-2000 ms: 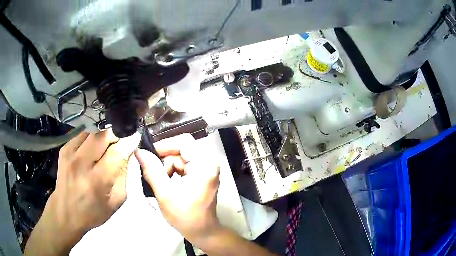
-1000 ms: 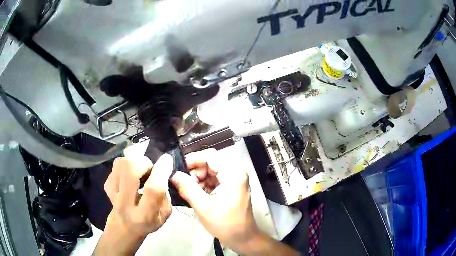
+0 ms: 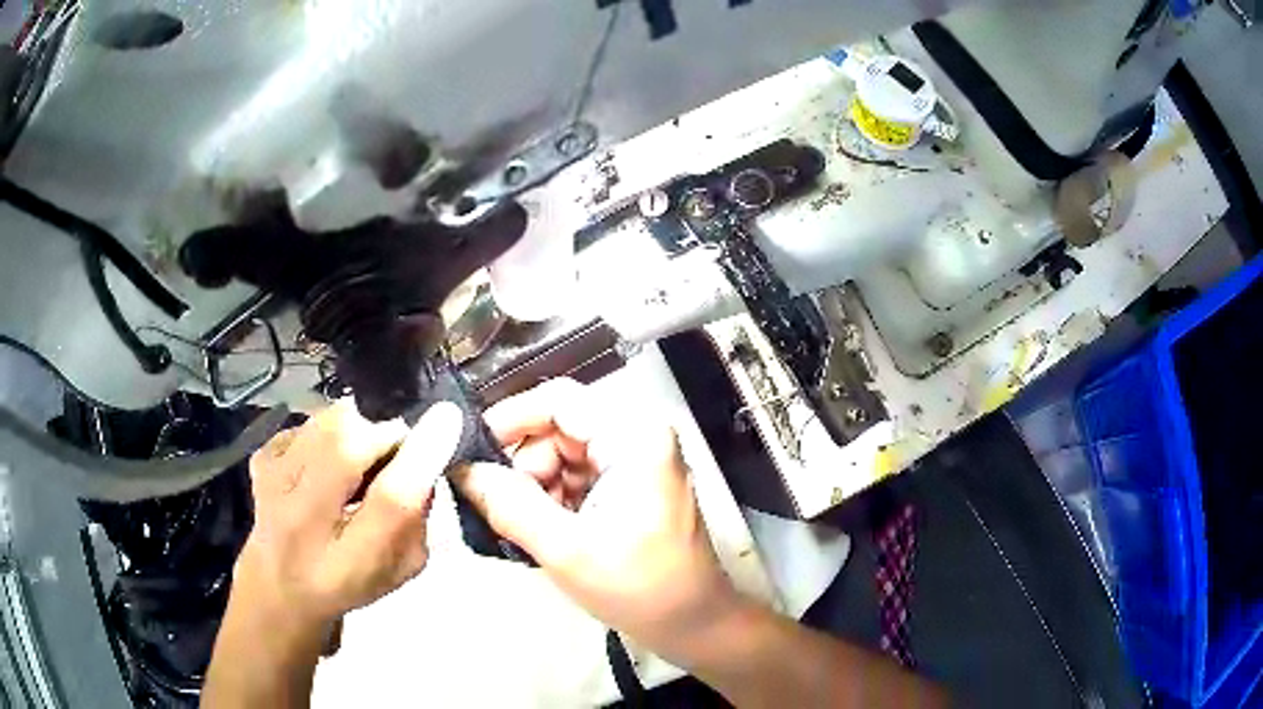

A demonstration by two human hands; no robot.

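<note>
A small black fabric piece [image 3: 478, 441] is pinched between both bare hands, close to the dark presser foot and needle area [image 3: 381, 339] under the off-white sewing machine head [image 3: 457, 83]. My left hand [image 3: 339, 506] holds its left side, fingertips by the foot. My right hand [image 3: 603, 506] holds its right side with thumb and fingers. Part of the fabric hangs below, between the hands. The needle tip and the fabric's far edge are hidden by the dark parts and fingers.
A pile of black pieces [image 3: 166, 554] lies at the left. The machine's white bed plate [image 3: 970, 363] holds a white-and-yellow round container [image 3: 891, 104] and a tape roll [image 3: 1094, 198]. A metal tray with slim items [image 3: 776, 402] is at centre right. A blue bin [image 3: 1198, 513] stands far right.
The camera view has shifted, moving the machine in the picture. Both hands still hold the black fabric by the needle area, and more of the piece now shows between them.
</note>
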